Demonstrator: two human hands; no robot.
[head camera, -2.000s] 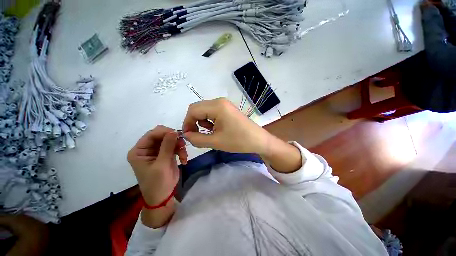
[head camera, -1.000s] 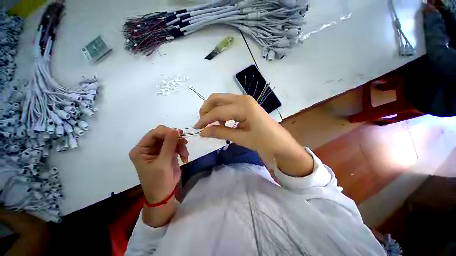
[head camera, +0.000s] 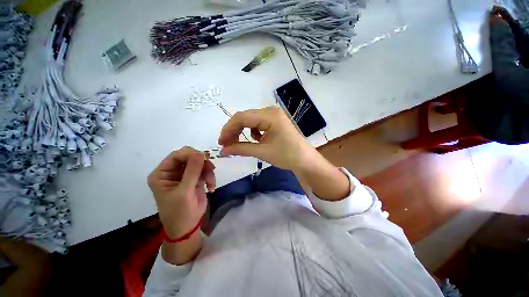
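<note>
My left hand (head camera: 181, 180), with a red cord at the wrist, pinches a tiny light-coloured piece (head camera: 213, 154) between thumb and finger. My right hand (head camera: 264, 139) pinches the other side of it, close to the left fingertips. The piece is too small and blurred to tell its exact shape; it looks like a white connector housing with thin wires. Thin dark wires (head camera: 225, 109) show behind my right hand, near a pile of small white connector housings (head camera: 200, 100) on the table.
A black phone (head camera: 301, 108) lies right of my right hand. A small cutter (head camera: 258, 59), a green-grey box (head camera: 118, 55) and a large harness bundle (head camera: 249, 24) lie behind. More white-ended cables (head camera: 58, 125) lie at left. A red stool (head camera: 444, 125) and another person's sleeve (head camera: 507, 69) are at right.
My right hand moved out to the right from my left hand, then came partly back towards it. My left hand has stayed nearly in place. The view has shifted slightly.
</note>
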